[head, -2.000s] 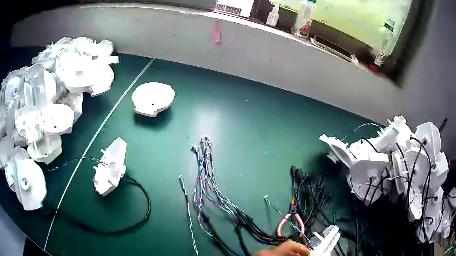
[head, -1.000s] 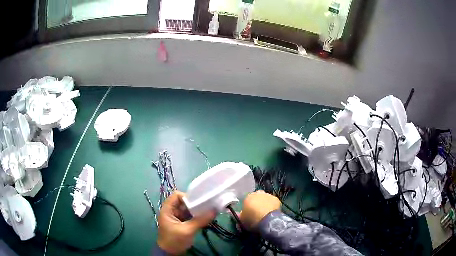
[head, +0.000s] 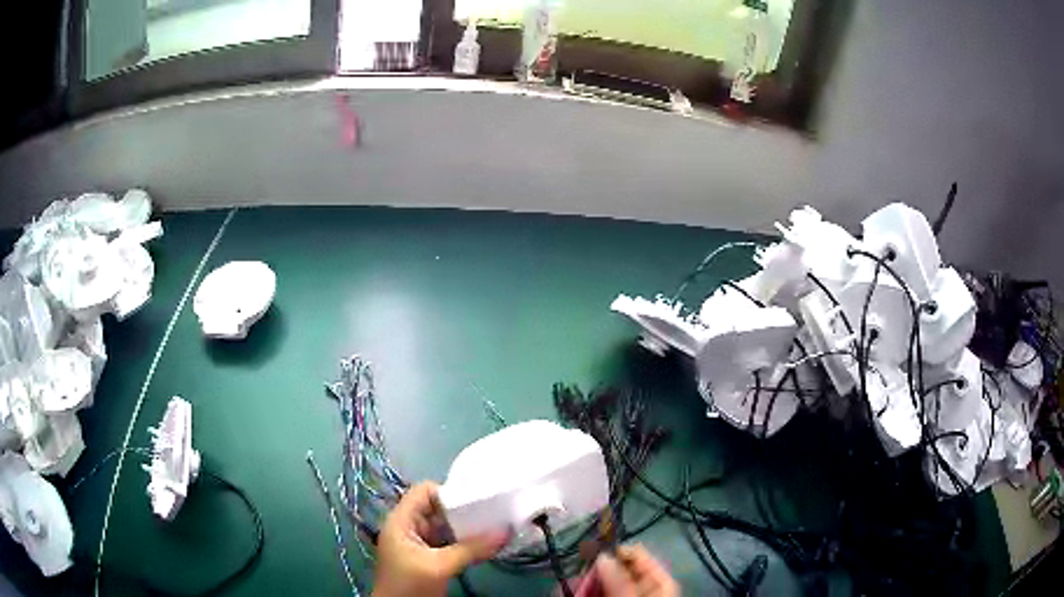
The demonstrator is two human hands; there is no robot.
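Observation:
My left hand [head: 414, 546] grips the left edge of a white plastic housing [head: 523, 466], held over the bench at the bottom centre. A black cable [head: 551, 546] comes out of the collar on its near side and runs down. My right hand [head: 636, 574] is low at the frame's bottom edge, partly cut off, just right of the cable. It is closed around pink-handled pliers [head: 586, 580]; their jaws are blurred near the cable, and I cannot tell whether they grip it.
Loose white housings [head: 88, 274] are piled at left. One housing [head: 236, 299] lies apart, and another with cable [head: 173, 461] stands below it. Thin lead wires [head: 356, 432] and black cables [head: 613, 426] lie around my hands. Cabled housings [head: 869, 338] are piled at right.
Both hands have come into view with the housing and its cable. Since a second ago, the housing has moved slightly lower and my right hand has moved down. The view has turned left.

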